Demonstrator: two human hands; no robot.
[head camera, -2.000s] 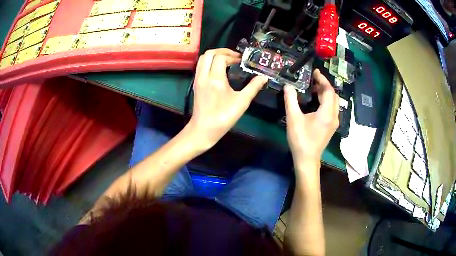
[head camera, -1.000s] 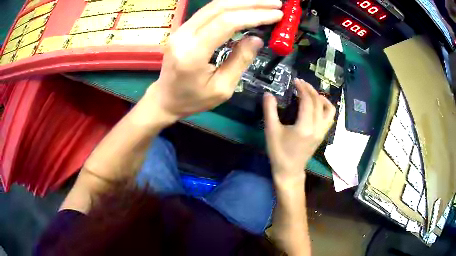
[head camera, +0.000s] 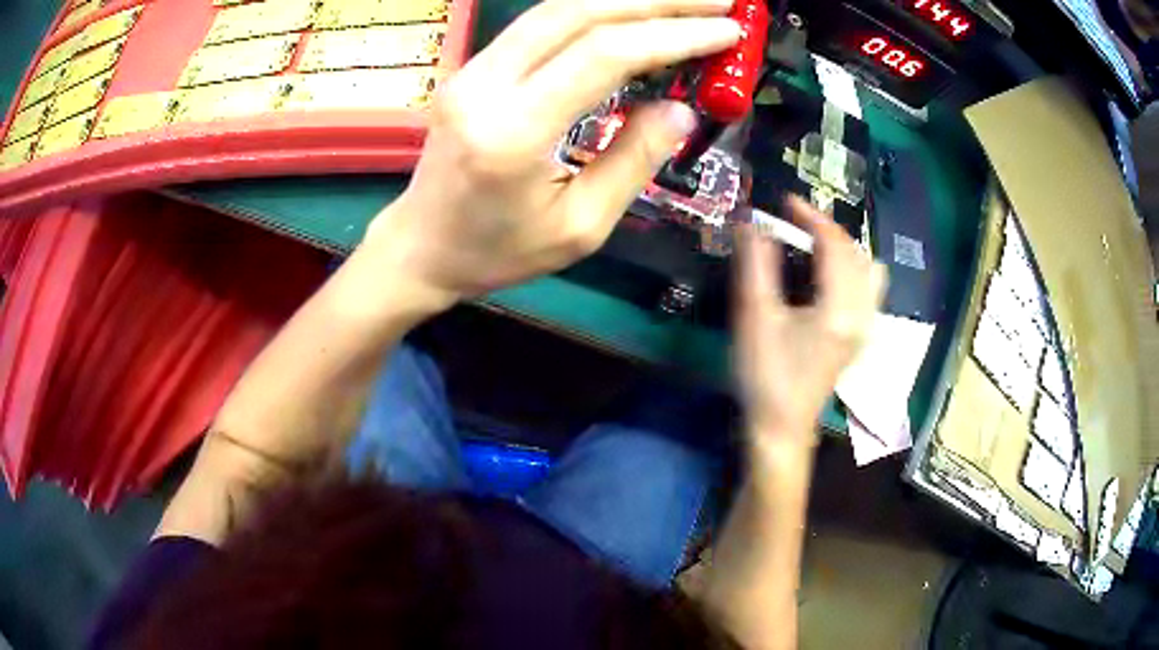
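Note:
The black test fixture stands on the bench, with red light showing in its clear cover, partly behind my left hand. Its toggle clamp has a red handle. My left hand is at the handle, fingers stretched against it and thumb apart below, not closed round it. My right hand is blurred, right of and below the fixture, with thumb and fingers apart. A narrow white strip shows between its thumb and fingers; whether it is held is unclear.
A red tray with yellow boards lies upper left, above stacked red trays. Panel meters glow behind. A black flat device, paper slips and a cardboard tray of white modules under a divider sheet are at right.
My left hand has moved from the fixture's front edge up to the red handle. My right hand has shifted right and down in the last second. Red light shows again in the cover; meter readings differ.

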